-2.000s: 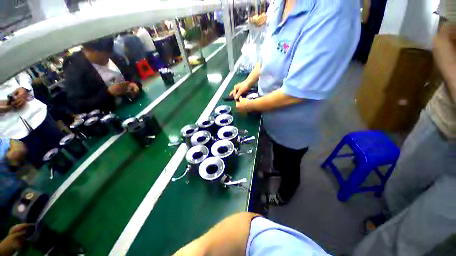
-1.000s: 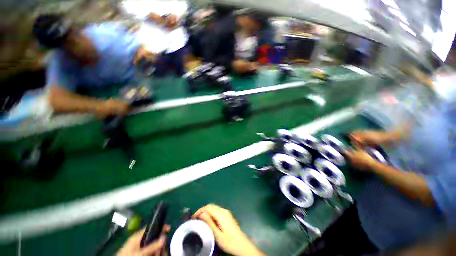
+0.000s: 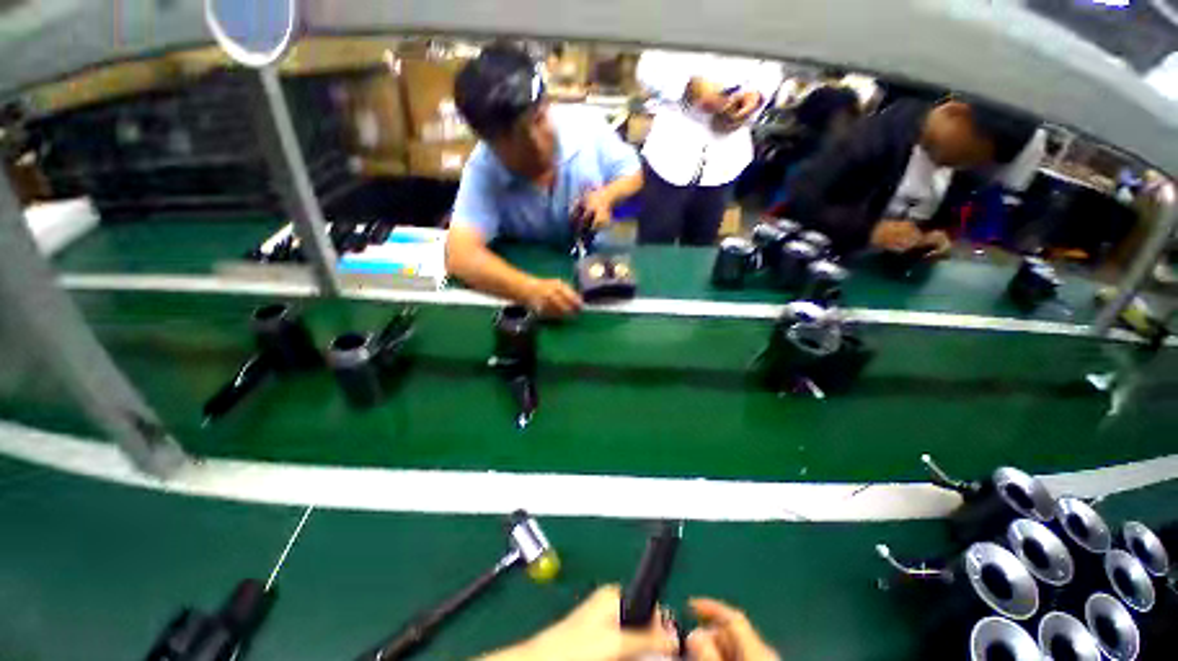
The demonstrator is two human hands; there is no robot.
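My left hand (image 3: pixel 584 630) is at the bottom centre, cut off by the lower edge, closed around a long black handle part (image 3: pixel 650 576) that stands tilted upward. My right hand (image 3: pixel 731 633) is just right of it, also cut off, with fingers curled at a small dark and silver piece between the hands. That piece is mostly hidden, and I cannot tell whether the right hand grips it. A mallet (image 3: pixel 446 604) with silver head and yellow-green tip lies left of my hands. Black housings with silver flared rims (image 3: pixel 1002 579) stand grouped at the right, pale-tipped leads beside them.
More black handle parts (image 3: pixel 217 625) and a thin rod (image 3: pixel 289 548) lie at the left. Black units (image 3: pixel 354 367) stand along the green bench (image 3: pixel 620 439) beyond the pale strip. A person (image 3: pixel 543 194) opposite works at a black block (image 3: pixel 605 276). A white frame post (image 3: pixel 297 181) rises at left.
The view has swung left. The silver-rimmed housing at my right hand has dropped mostly out of view. The black handle part stays in my left hand; the mallet now shows fully.
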